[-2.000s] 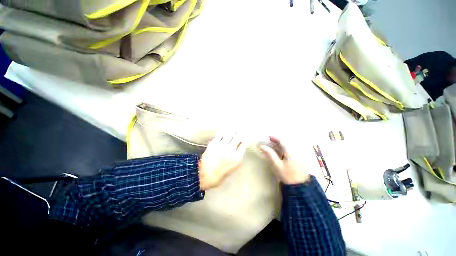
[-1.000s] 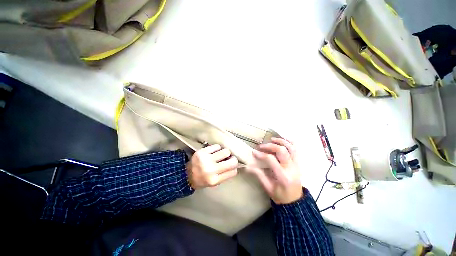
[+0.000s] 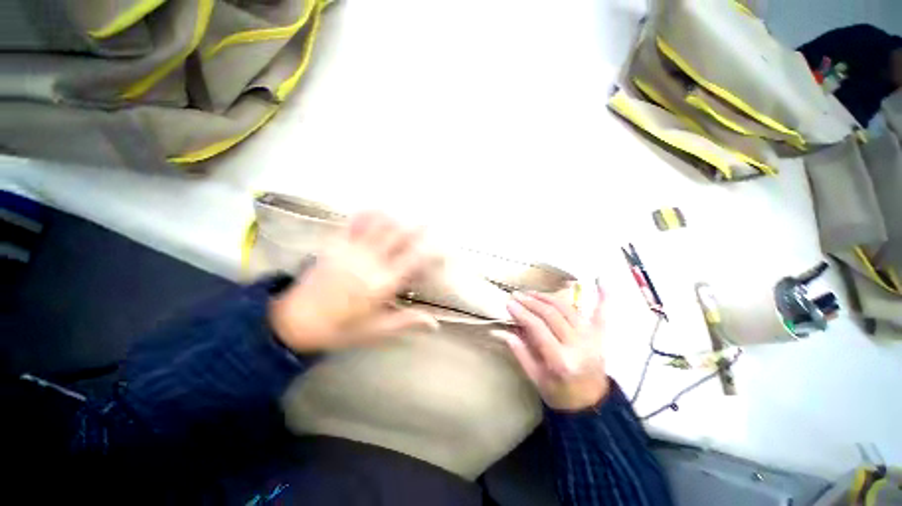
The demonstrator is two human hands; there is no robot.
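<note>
A beige bag with yellow edging at its far left corner lies across my lap and the table edge. Its mouth runs from upper left to right, with a dark line, perhaps the zip, along it. My left hand is blurred, fingers apart, over the left part of the mouth; whether it touches the bag is unclear. My right hand rests at the right end of the mouth, its fingers on the top edge and its thumb near the front rim.
Beige bags with yellow edging are piled on the table at upper left and right. Red-and-dark snips, a yellow-and-dark block, a flat stick, a corded tool and a white pot lie right. A person in dark clothing is beyond.
My left hand has come off its pinch on the front rim, moved left and up, and opened. My right hand has moved slightly right and lies flatter on the mouth's edge.
</note>
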